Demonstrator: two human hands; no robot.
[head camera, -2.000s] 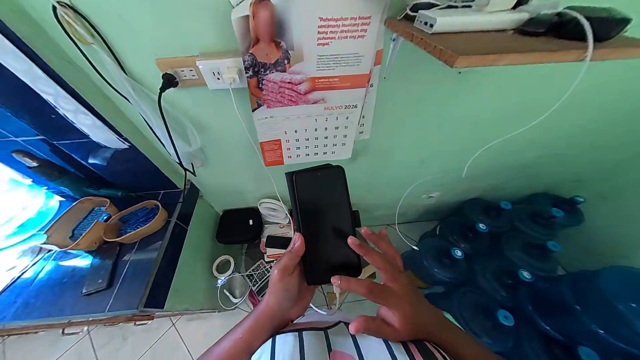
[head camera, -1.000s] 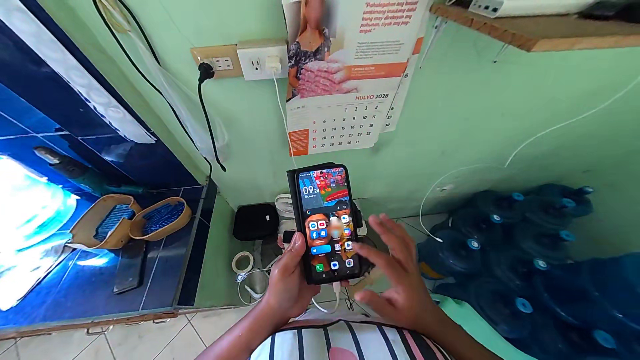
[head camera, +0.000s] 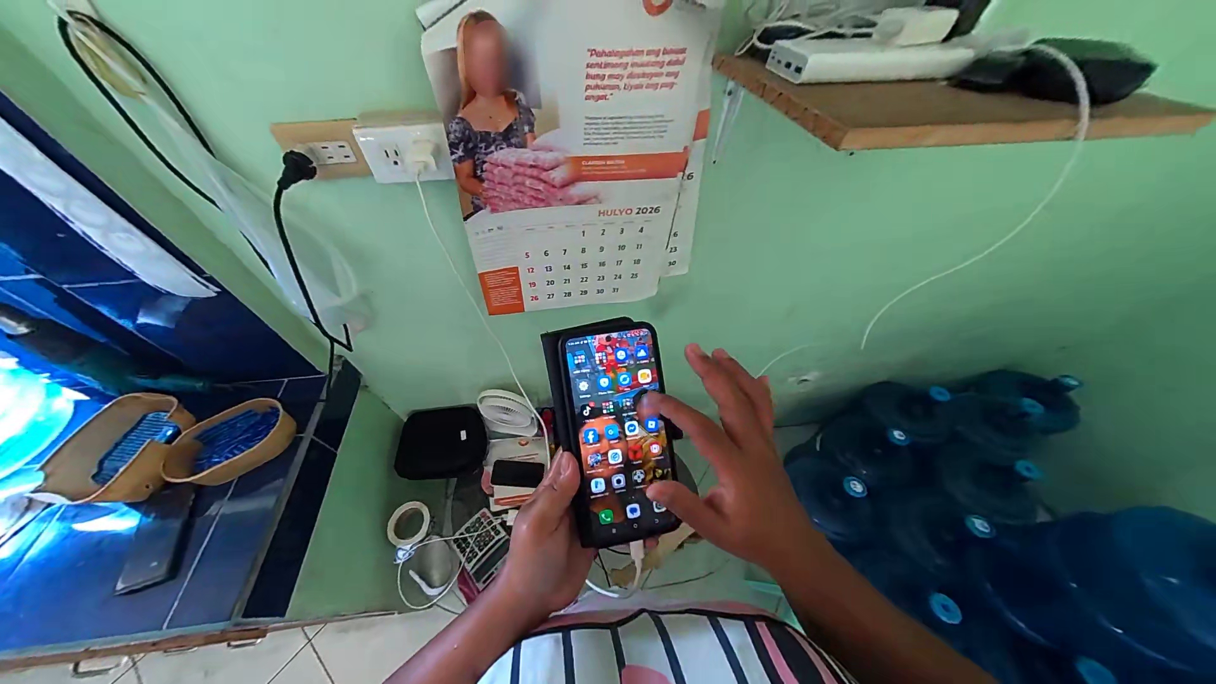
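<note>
A smartphone in a dark flip case (head camera: 622, 456) is held upright by my left hand (head camera: 551, 541), whose thumb lies along its left edge. Its lit screen shows a grid of app icons. My right hand (head camera: 746, 456) is over the phone's right side, fingers spread, with the index fingertip at the upper middle of the screen and the thumb near its lower right; whether they touch the glass cannot be told. A white charging cable (head camera: 636, 560) is plugged into the phone's bottom end.
Large blue water jugs (head camera: 1092, 579) stand at the right. A wooden shelf (head camera: 950, 114) juts out above. Below the wall calendar (head camera: 570, 256) lie a black case (head camera: 440, 443), a tape roll (head camera: 408, 524) and a calculator (head camera: 481, 546). Woven baskets (head camera: 228, 456) sit on the blue tiled ledge.
The phone's screen was dark two seconds ago, then showed a home screen with a clock, and now shows a fuller page of icons. My right index finger has moved over the screen.
</note>
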